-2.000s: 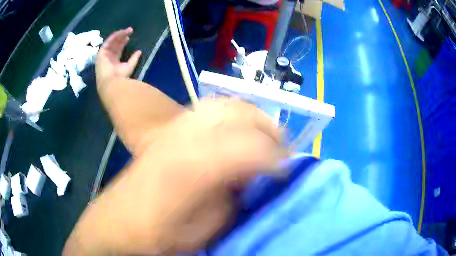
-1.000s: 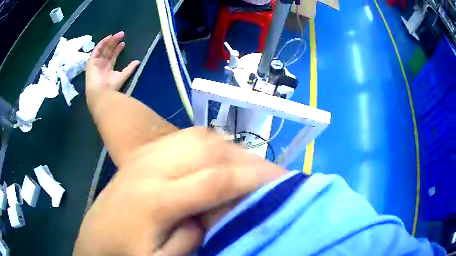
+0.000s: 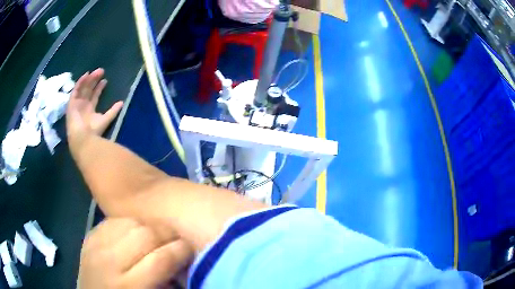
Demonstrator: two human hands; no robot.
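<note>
My right hand (image 3: 87, 110) is stretched out over the dark green worktop (image 3: 62, 192), palm showing, fingers and thumb apart, with nothing in it. My left hand (image 3: 135, 254) is curled into a fist at the bottom edge, against or just below my right forearm; nothing shows in it, and its lower part is cut off. Several white housings (image 3: 40, 242) lie at the lower left, some cut off by the edge. A crumpled heap of white wipes (image 3: 36, 113) lies left of my right hand.
A white frame (image 3: 257, 135) stands beyond my forearm, with a machine and gauge (image 3: 274, 93) behind it. A cream hose (image 3: 155, 84) hangs near my right wrist. A red stool (image 3: 237, 39) with a seated person is behind. A white piece (image 3: 53, 24) lies at the upper left.
The view has shifted, so the machine and housings sit further left and lower. My left hand has moved down off my right forearm towards the bottom edge. My right hand stays open.
</note>
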